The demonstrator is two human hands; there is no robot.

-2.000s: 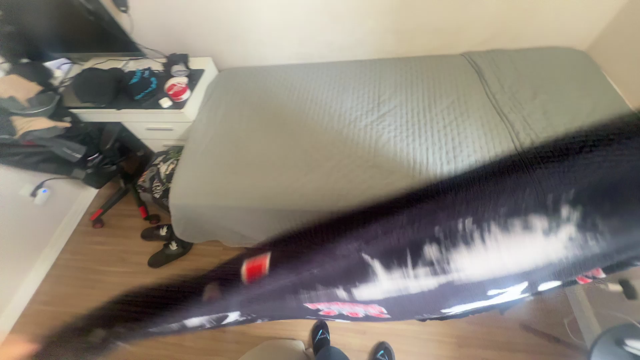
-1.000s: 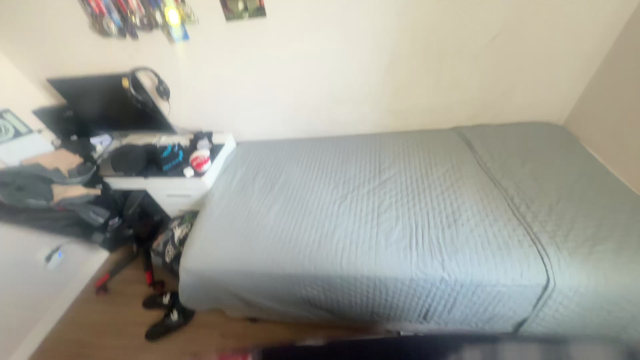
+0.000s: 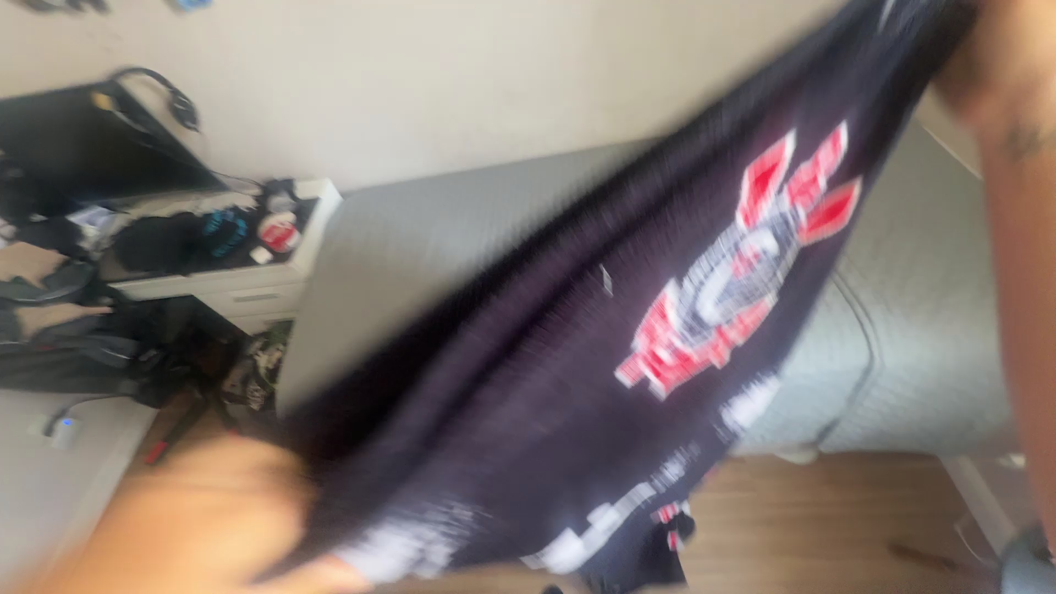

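Note:
A dark cloth (image 3: 528,396) with a red and white crest and white printed patches is stretched diagonally across the view, blurred by motion. My left hand (image 3: 239,503) grips its lower left end. At the upper right my right hand (image 3: 973,66) is closed on the opposite end, which is bunched up and higher than the left one. The fingers of both hands are partly hidden by the cloth, the blur and the frame edges. Behind and below the cloth lies a bed with a grey-green quilted cover (image 3: 924,330).
At the left stands a white desk (image 3: 318,223) with a monitor (image 3: 91,148), headphones (image 3: 177,103), dark caps and small items. A chair draped with clothes (image 3: 58,330) is in front of it. Wooden floor (image 3: 808,520) shows at the lower right.
The dark cloth, only at the bottom edge one second ago, has been raised across the view. Both hands and the right forearm have come into sight.

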